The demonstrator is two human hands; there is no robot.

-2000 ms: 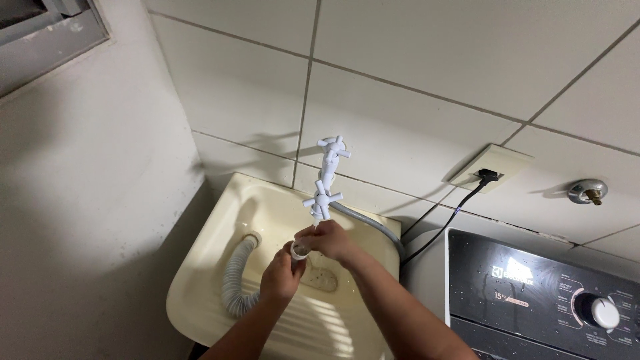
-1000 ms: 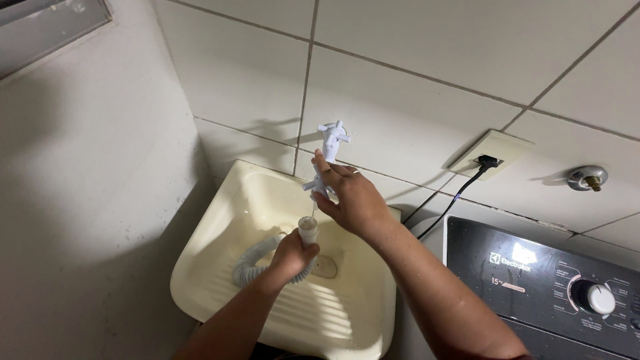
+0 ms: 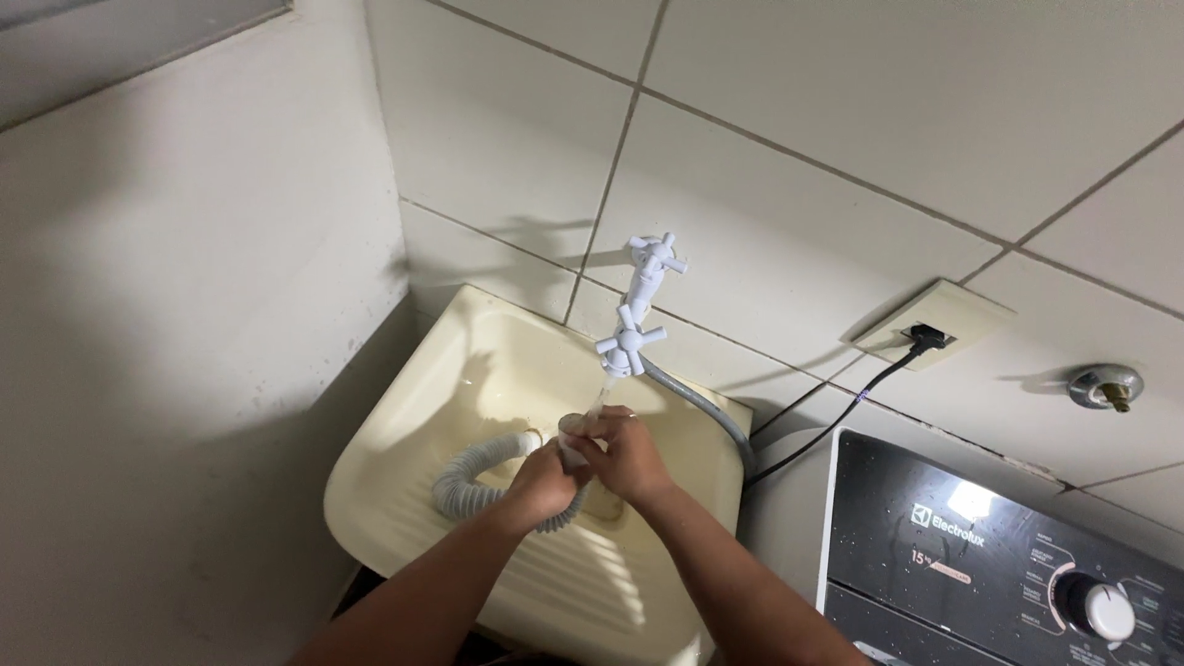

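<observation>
Over the cream laundry sink, my left hand grips the white end fitting of a corrugated grey drain hose, which curls through the basin. My right hand has its fingers on the fitting's side and rim, under the stream of water. The water runs from a white plastic tap with cross handles, mounted on the tiled wall. A thin grey hose leads from the tap down to the right behind the sink.
A washing machine with a black control panel and round knob stands right of the sink. Above it are a wall outlet with a black plug and a metal valve fitting. A bare wall borders the left side.
My right hand was up at the tap's lower handle one second ago and is now down at the hose fitting. Water now flows visibly from the tap in a wider stream.
</observation>
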